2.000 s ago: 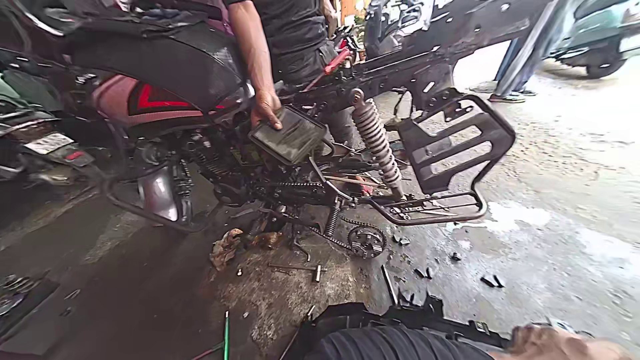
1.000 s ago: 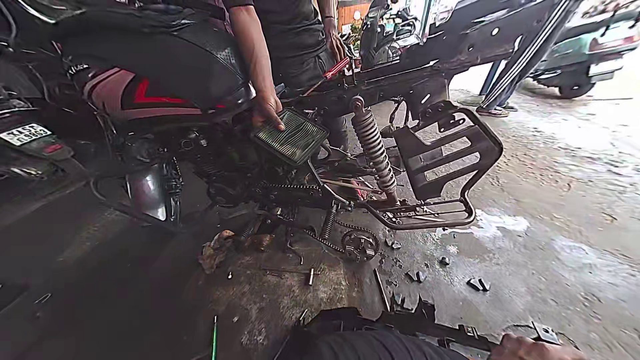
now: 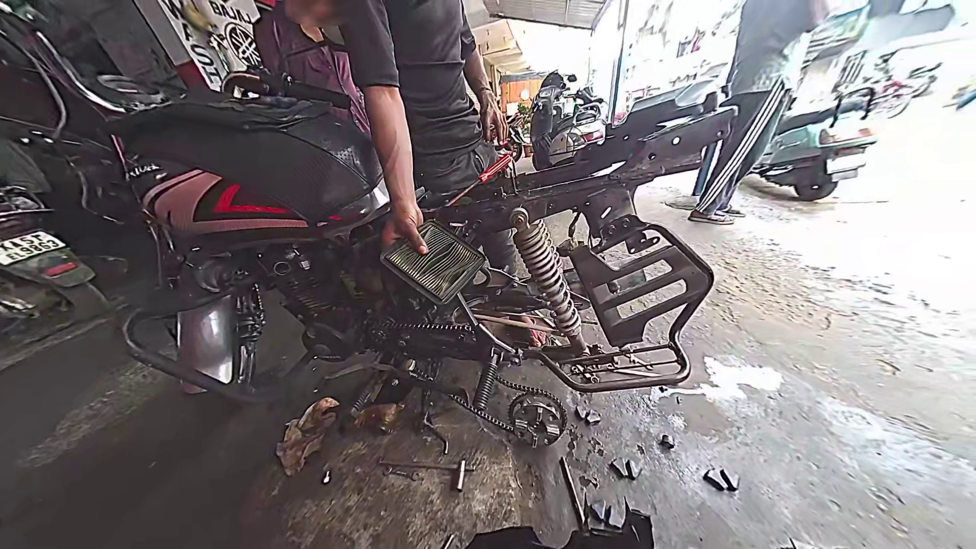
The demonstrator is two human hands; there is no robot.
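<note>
Neither my left hand nor my right hand shows now. A black plastic part (image 3: 564,534) lies at the bottom edge, largely cut off. Before me stands a partly dismantled motorcycle with a black and red fuel tank (image 3: 244,191), a bare rear frame (image 3: 648,149), a coil-spring shock absorber (image 3: 547,274) and a black side guard (image 3: 648,293). Across it a co-worker grips a rectangular pleated air filter (image 3: 435,263) by its upper left edge. The rear sprocket (image 3: 537,415) hangs low with the drive chain (image 3: 473,404) around it. A red-handled screwdriver (image 3: 496,168) rests near the frame.
On the concrete floor are a T-handle wrench (image 3: 460,474), a small spanner (image 3: 402,473), a brown rag (image 3: 307,436), a metal bar (image 3: 572,492) and several small black rubber pieces (image 3: 720,479). Another motorcycle (image 3: 46,267) stands left, a scooter (image 3: 823,145) and a person at the back right.
The hand seen at the lower right before is out of view. The view has tilted up. The co-worker's air filter has turned, so its pleats show more clearly than at first.
</note>
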